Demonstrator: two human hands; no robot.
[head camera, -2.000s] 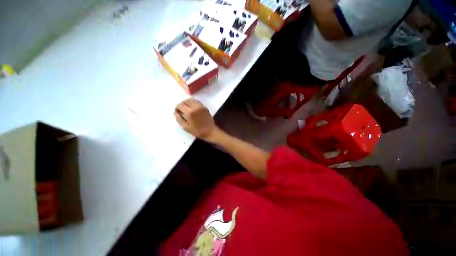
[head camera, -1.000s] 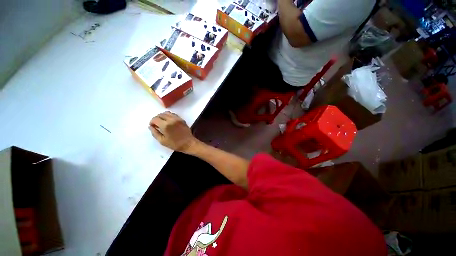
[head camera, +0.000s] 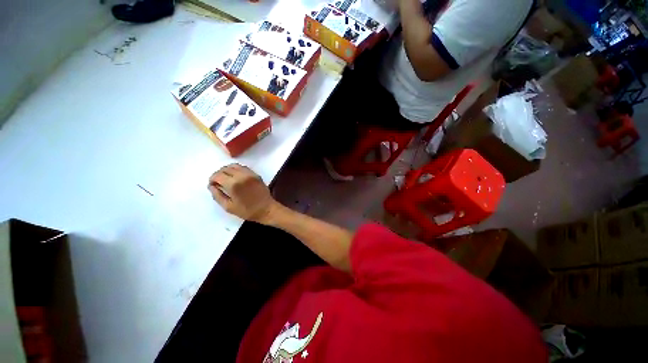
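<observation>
My right hand (head camera: 241, 193) rests on the white table (head camera: 114, 163) near its edge, with its fingers curled in and nothing visible in it. The underside of the palm is hidden. My left hand is out of the picture. A retail box (head camera: 222, 112) with orange sides and a white photo face up lies just beyond my right hand, not touching it. More such boxes (head camera: 266, 76) lie behind it in a slanting row. An open brown shipping carton (head camera: 62, 305), cut off by the left edge, has orange boxes (head camera: 34, 332) inside.
A co-worker in a white shirt (head camera: 465, 42) sits at the table's far right side. Red plastic stools (head camera: 455, 190) and brown cartons (head camera: 597, 262) stand on the floor to the right. A black object (head camera: 144, 10) lies at the table's back.
The view has swung, so the boxes, the carton and my right hand appear lower and further left. My right hand stays resting on the table in the same pose.
</observation>
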